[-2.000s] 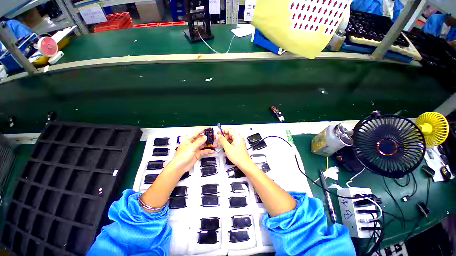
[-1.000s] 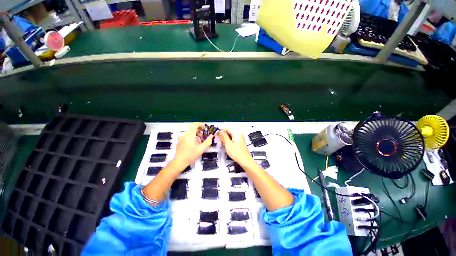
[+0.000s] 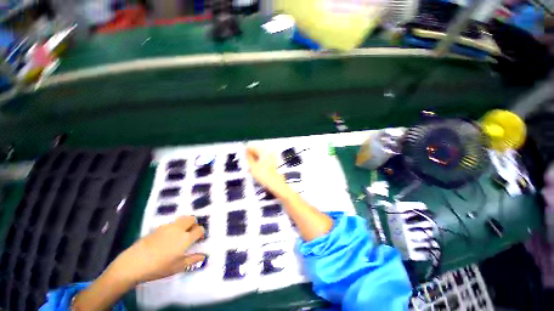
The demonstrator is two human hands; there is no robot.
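The picture is blurred by motion. A white tray [image 3: 304, 206] lies in front of me with rows of small black parts [image 3: 235, 222] on it. My left hand [image 3: 167, 248] is over the tray's lower left, thumb and fingers apart, beside a black part partly covered by the fingers. I see nothing held in it. My right hand [image 3: 262, 168] is over the tray's upper middle, between a dark part with pale bits [image 3: 232, 161] and a small black box on a lead [image 3: 291, 157]. Blur hides whether its fingertips hold anything.
A black compartment tray [image 3: 67, 212] lies at the left. At the right are a metal can [image 3: 381, 147], a black fan [image 3: 445, 152], a yellow fan [image 3: 505, 129] and a power strip [image 3: 413, 232] with cables. A small unit [image 3: 338, 123] lies on the green belt.
My hands have moved apart. The left came down and left, away from the dark unit both hands held at the tray's top. The right stays near the top. The view has shifted and blurred.
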